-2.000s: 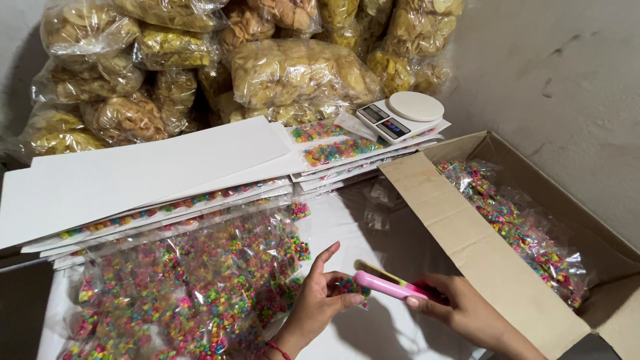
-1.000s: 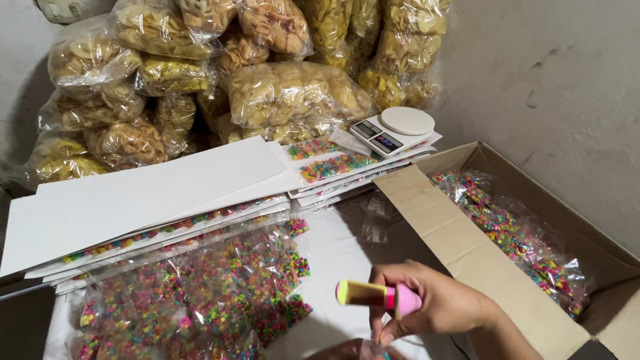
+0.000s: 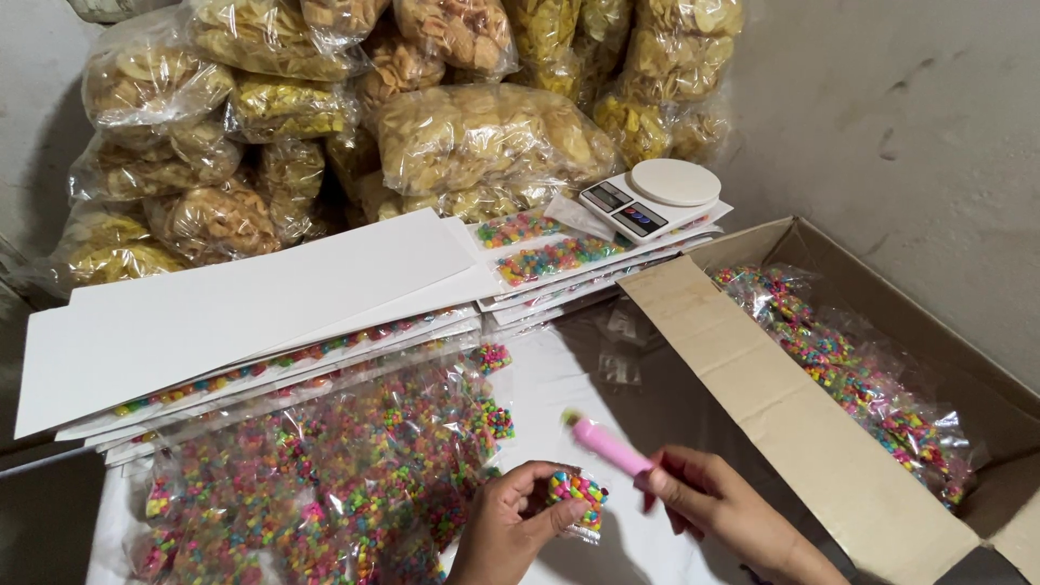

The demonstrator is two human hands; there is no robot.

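Between the thumb and fingers of my left hand is a small clear plastic packet of colourful candies, upright above the white table surface. My right hand grips a pink handheld tool by its lower end; its yellowish tip points up and left, blurred, and its exact kind cannot be told. The tool is apart from the packet. Left of my hands, many filled candy packets lie in a spread pile. Two small clear bags lie beyond the tool.
An open cardboard box with candy packets stands at the right. Behind the pile are stacked white boards with candy packets between them, and a white digital kitchen scale on top. Large clear bags of chips are heaped against the wall.
My left hand, mostly out of view a second ago, now shows with the candy packet. The pink tool has turned in my right hand, and that hand has moved right.
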